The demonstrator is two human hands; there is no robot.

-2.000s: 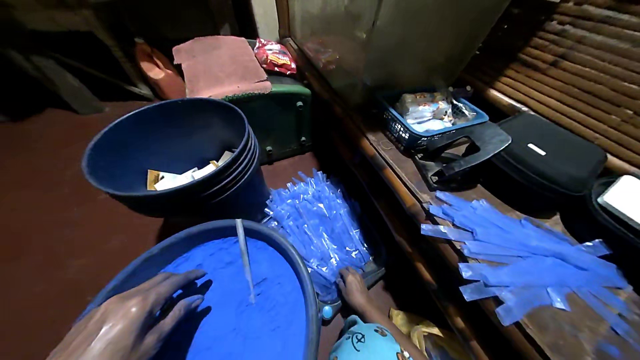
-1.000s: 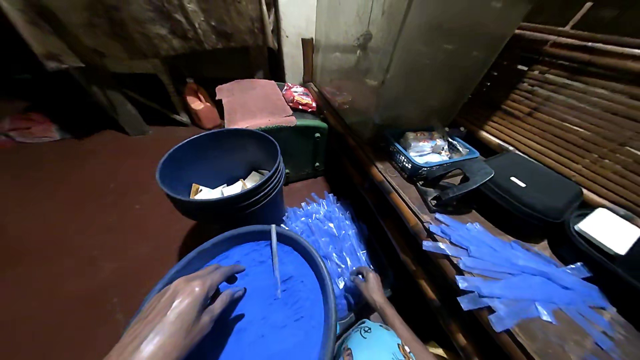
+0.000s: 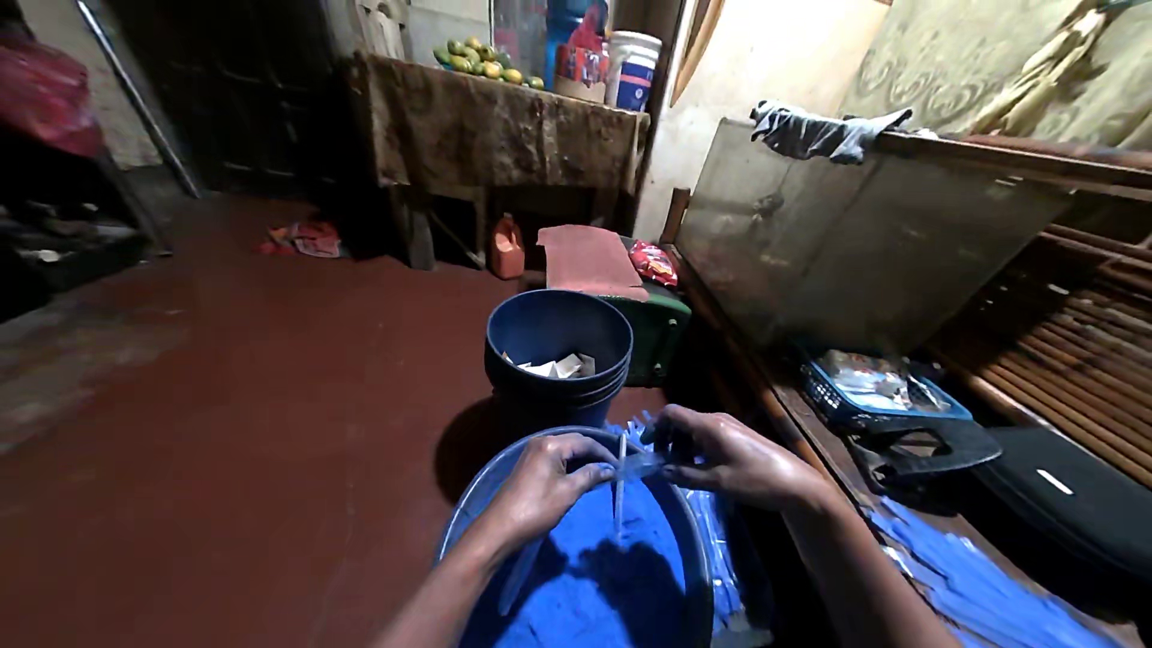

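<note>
Over a round tub (image 3: 456, 522) of blue powder, my left hand (image 3: 562, 472) and my right hand (image 3: 729, 454) pinch a small clear plastic sleeve (image 3: 641, 464) between them. A thin pale stick (image 3: 619, 495) stands in the blue powder (image 3: 603, 585), passing by the sleeve. Another translucent strip (image 3: 519, 576) hangs below my left hand at the tub's left side. Right of the tub, partly behind my right arm, lie filled blue plastic sleeves (image 3: 715, 549). More flat blue strips (image 3: 981, 576) are spread on the wooden bench at the lower right.
Stacked dark blue buckets (image 3: 558, 310) with pale pieces inside stand just beyond the tub. Behind them is a green container (image 3: 661, 337) with a pink cloth (image 3: 589, 261). A blue basket (image 3: 828, 405) and a black case (image 3: 1053, 495) rest on the bench. A cloth-covered table (image 3: 504, 126) holds fruit.
My right hand has moved from the filled blue sleeves to above the tub, meeting my left hand at a plastic sleeve. The view has tilted up.
</note>
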